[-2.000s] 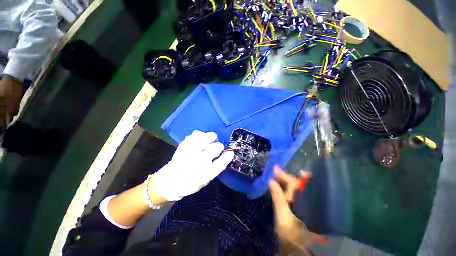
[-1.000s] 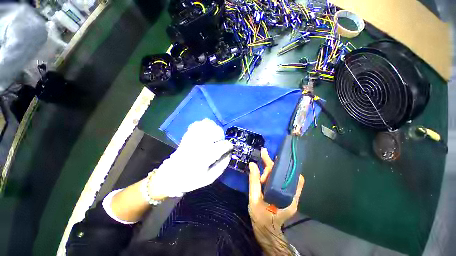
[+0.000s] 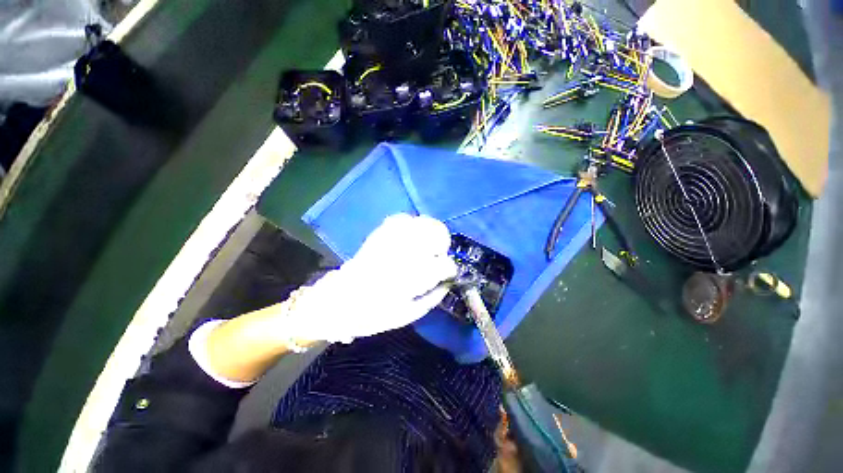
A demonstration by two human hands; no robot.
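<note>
A black housing [image 3: 490,272] lies open side up on the blue cloth [image 3: 499,196], showing metal contacts. My left hand [image 3: 388,282], in a white glove, is closed at the housing's left side and covers part of it; what lies between its fingertips is hidden. A soldering iron [image 3: 539,420] points up and left, its silvery barrel reaching into the housing beside my left fingertips. My right hand [image 3: 506,450] is on the iron's handle, mostly hidden by it and cut off by the bottom edge.
Dark-handled pliers [image 3: 564,214] and a short blade [image 3: 611,260] lie right of the housing. A fan [image 3: 700,196], brown dish [image 3: 705,297] and tape roll [image 3: 681,72] are further right. Wired parts [image 3: 518,37] and black housings [image 3: 312,103] lie behind; a conveyor is left.
My right hand has turned the iron from pointing away over the cloth to pointing into the housing, and moved down towards the bottom edge. My left hand stays at the housing.
</note>
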